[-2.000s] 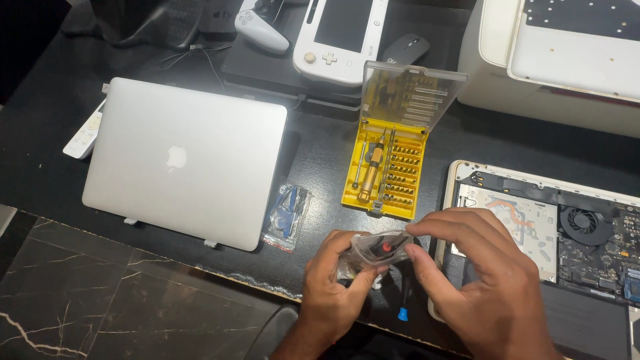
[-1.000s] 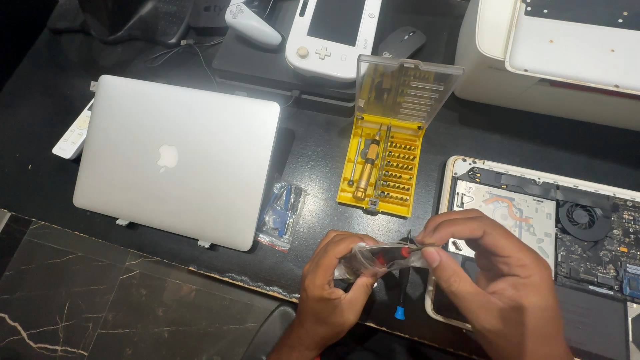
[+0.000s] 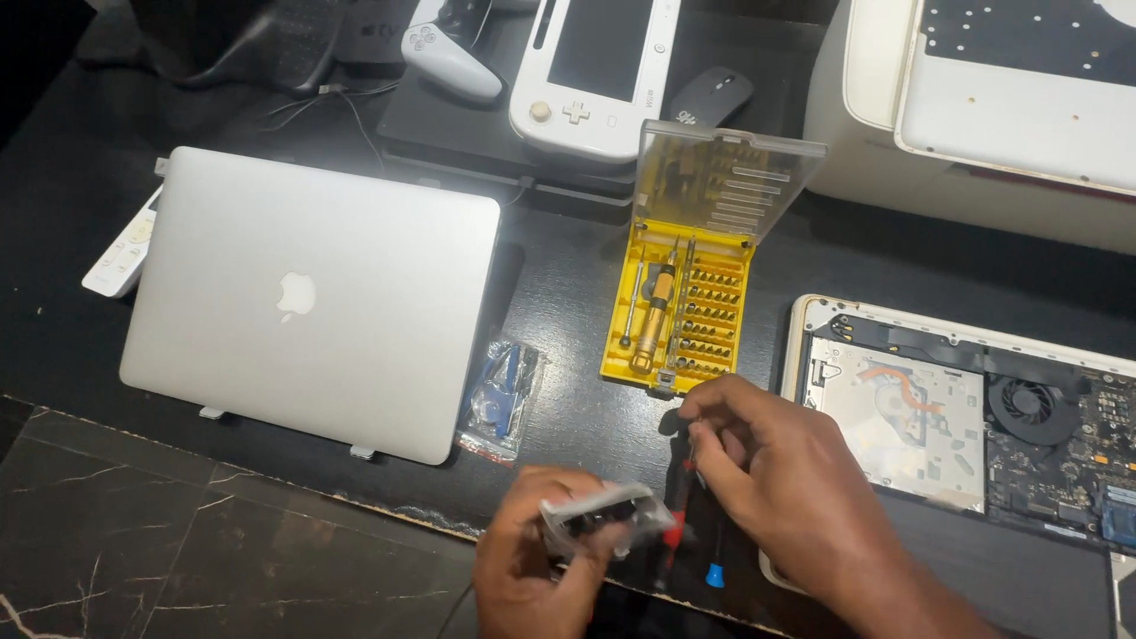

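My left hand (image 3: 541,550) holds a clear plastic bag (image 3: 608,519) with dark items inside, near the table's front edge. Between the thumb and fingers of my right hand (image 3: 772,470) is the thin end of a red and black screwdriver (image 3: 674,524), its handle hanging down beside the bag. Just right of it a dark tool with a blue end (image 3: 715,575) lies at the edge. Beyond my right hand stands an open yellow bit case (image 3: 621,355) holding a gold and black screwdriver (image 3: 657,319) and rows of bits. An opened white laptop (image 3: 896,426) shows its fan and boards at right.
A closed silver laptop (image 3: 311,302) lies at left, with a white remote (image 3: 120,257) partly under it. Beside it is a plastic bag of blue tools (image 3: 501,395). Behind are a white handheld game controller (image 3: 577,89), a white gamepad (image 3: 453,58), a grey mouse (image 3: 717,96) and a large white box-shaped object (image 3: 852,160).
My hands have moved apart; both were at the plastic bag before. The red and black screwdriver now hangs from my right hand, outside the bag.
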